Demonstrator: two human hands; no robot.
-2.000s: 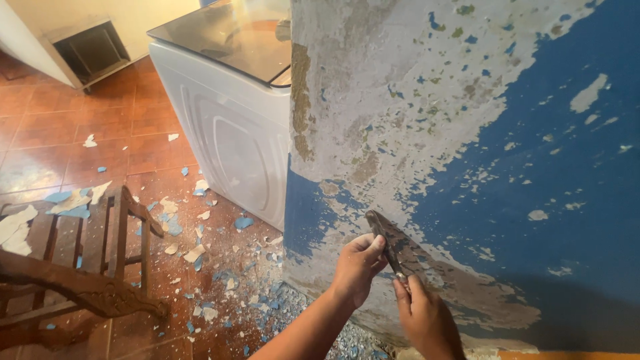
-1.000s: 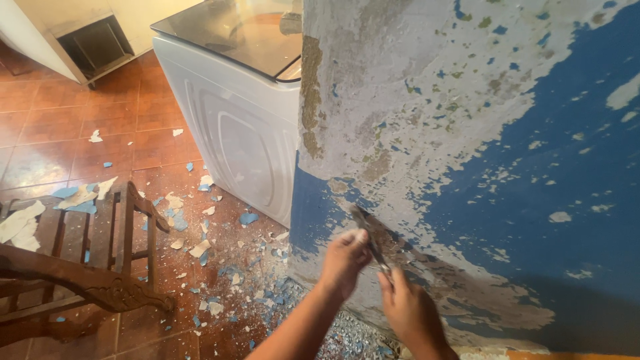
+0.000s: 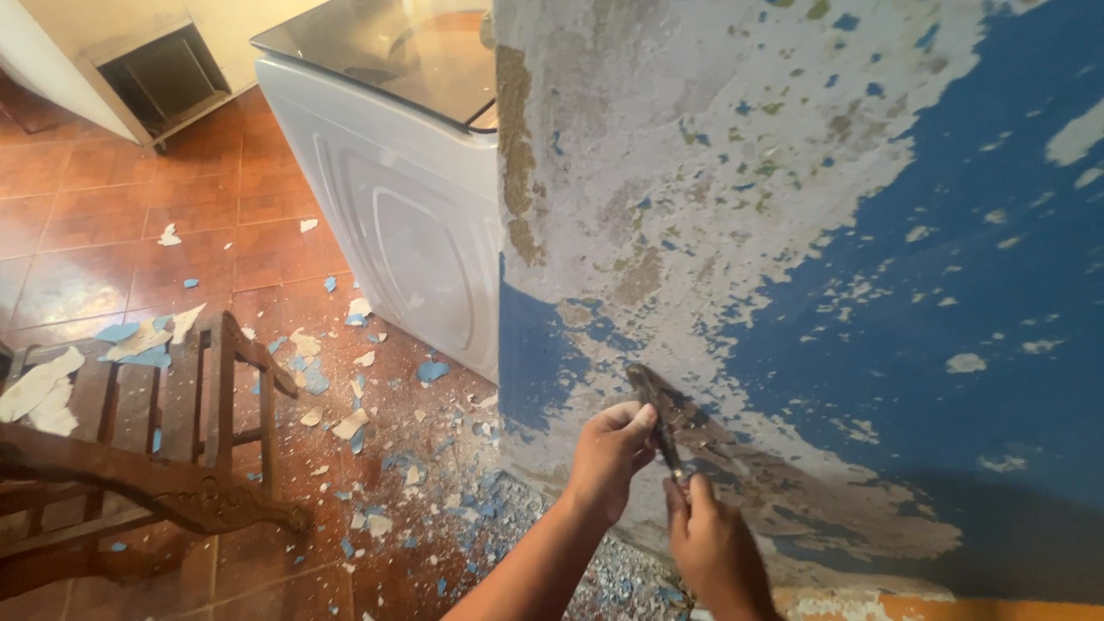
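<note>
A dark, narrow scraping tool (image 3: 662,424) lies slantwise close to the wall, its upper end by an edge of blue paint; whether it touches cannot be told. My left hand (image 3: 611,457) grips its blade part between thumb and fingers. Below and to the right, my right hand (image 3: 711,539) is closed around the lower end, near a shiny metal part. The wall (image 3: 707,233) shows bare grey-white plaster with specks of blue, and blue paint (image 3: 862,336) remains on the right and in a patch at the lower left corner.
A white washing machine (image 3: 397,233) with a dark glass lid stands behind the wall's edge. On the left is a slatted wooden chair (image 3: 155,414) with paint flakes on it. Paint chips (image 3: 352,423) and dust cover the red tiled floor (image 3: 267,207) near the wall's foot.
Both hands stay on the tool throughout. The view has shifted slightly between frames; no other plain change shows.
</note>
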